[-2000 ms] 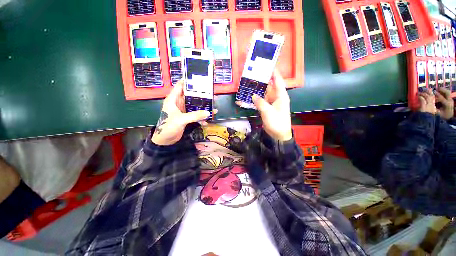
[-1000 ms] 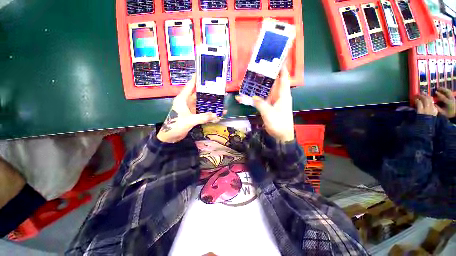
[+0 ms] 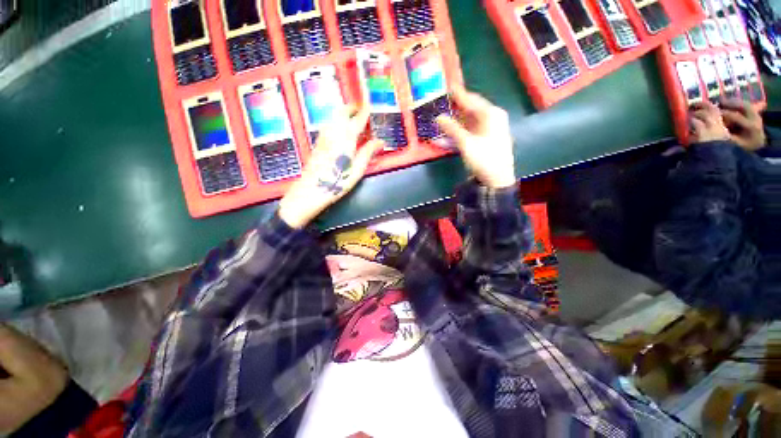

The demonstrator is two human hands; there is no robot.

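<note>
Two keypad phones with colour test screens lie in the two right pockets of the near row of the orange-red tray (image 3: pixel 199 205). My left hand (image 3: pixel 334 162) grips the lower left side of the left one of these phones (image 3: pixel 379 90); part of its keypad shows. My right hand (image 3: pixel 484 137) grips the right side of the other phone (image 3: pixel 424 75), with the thumb by its keypad. Three more near-row phones lie face up to the left, including the leftmost phone (image 3: pixel 210 137), all with coloured screens. The far-row phones are partly cut off by the frame.
A second orange-red tray (image 3: pixel 561 92) with phones lies to the right on the green bench (image 3: pixel 103 205). Further right, another person's hands (image 3: pixel 724 124) touch a third tray (image 3: pixel 676 111). A person's arm (image 3: pixel 30 376) shows at lower left. Red crates (image 3: pixel 535 227) stand below the bench edge.
Both phones have moved from above the tray down into its right pockets, and their screens now show colours. The view has shifted and tilted. The leftmost near-row screen looks darker, with different colours.
</note>
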